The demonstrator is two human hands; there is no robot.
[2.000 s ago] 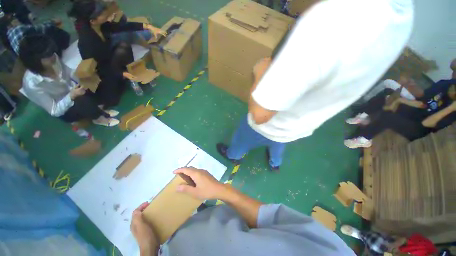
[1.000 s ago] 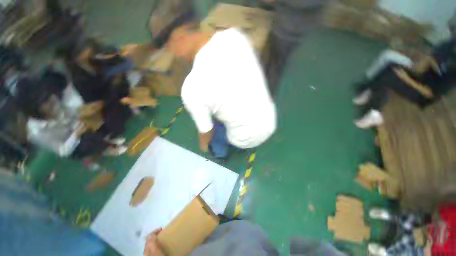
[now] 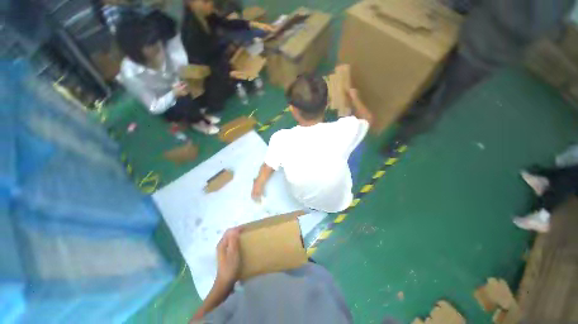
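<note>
A folded carton (image 3: 271, 247), brown and box-shaped, is held in front of my body above the white sheet (image 3: 190, 221). A thin flap edge stands along its far side, and its right end looks dark. My left hand (image 3: 229, 255) grips its left edge. My right hand is not visible; whether my body or the box hides it I cannot tell. A small brown cardboard piece (image 3: 219, 181) lies on the white sheet.
A person in a white shirt (image 3: 317, 164) crouches just beyond the box, one hand over the sheet. Large cartons (image 3: 386, 57) stand behind. Seated people are at upper left. A blue plastic-wrapped stack (image 3: 76, 209) is at left. Blanks (image 3: 496, 296) lie lower right.
My view has swung right. The white-shirted person has gone from standing to crouching by the sheet. My right hand has left the box top and gone out of sight; my left still holds the box.
</note>
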